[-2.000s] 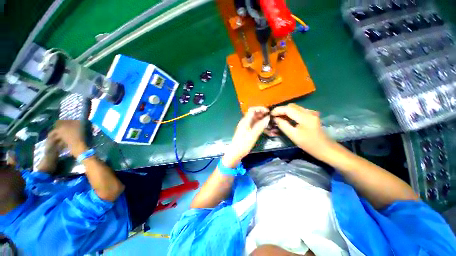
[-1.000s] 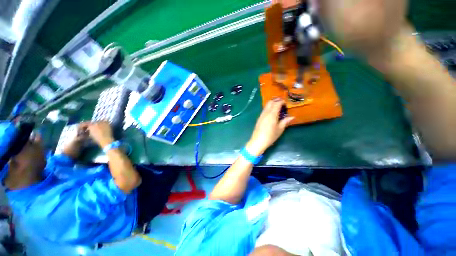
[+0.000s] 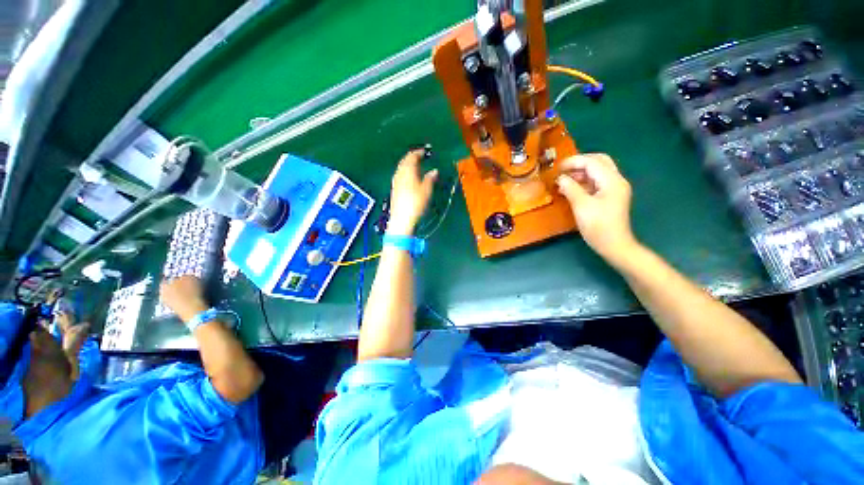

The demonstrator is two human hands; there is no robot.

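A glossy black round part [image 3: 498, 224] lies on the front left of the press's orange base plate [image 3: 526, 232]. My left hand [image 3: 411, 194] is over the bench left of the press, thumb and fingers apart. Another small black part [image 3: 426, 151] shows at its fingertips, and more dark parts are partly hidden beside the hand. My right hand [image 3: 597, 199] is at the right edge of the base plate, fingertips close together; whether they pinch something small cannot be told. The press ram [image 3: 516, 142] stands above the nest, which is hard to make out.
A blue dispenser box [image 3: 301, 227] with a clear barrel [image 3: 223, 189] stands left, with a yellow tube and blue cable. A clear blister tray [image 3: 767, 142] of black parts lies right, and a lower tray [image 3: 838, 332] is beyond the bench edge. A person in blue works at far left.
The right hand has come down from the press top to beside the base plate. The left hand has left the base plate and moved left. A black disc now shows on the plate. The view has shifted.
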